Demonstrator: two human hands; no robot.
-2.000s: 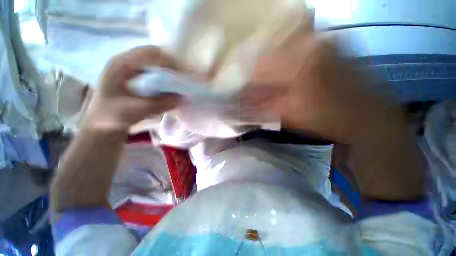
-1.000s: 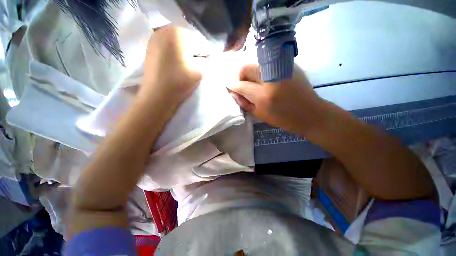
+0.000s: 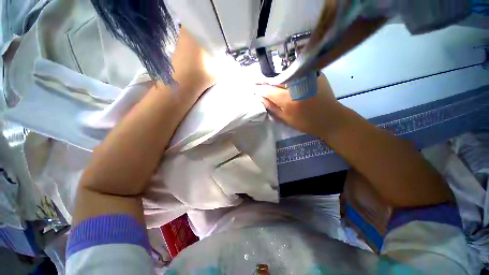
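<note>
A cream garment piece (image 3: 225, 118) lies on the white machine bed and hangs over the table's front edge, with a slit or pocket line in its lower part. The sewing machine head (image 3: 241, 21) stands at top centre; its needle area is lost in glare. My left hand (image 3: 201, 67) is on the cloth left of the needle area, its fingers washed out by the light. My right hand (image 3: 295, 105) is right of it, fingertips on the cloth edge, partly behind a ribbed blue-grey knob (image 3: 303, 87).
A ruler strip (image 3: 397, 126) runs along the table's front edge. More pale cloth (image 3: 59, 102) lies at left and a pale heap (image 3: 461, 172) at right. A red basket (image 3: 178, 234) and a brown box with a blue stripe (image 3: 364, 207) are below. Dark hair hangs at upper left.
From a blurred hold up close, the cloth is now down at the machine. Since one second ago, the machine head shows more fully, and the hanging cloth reaches slightly lower.
</note>
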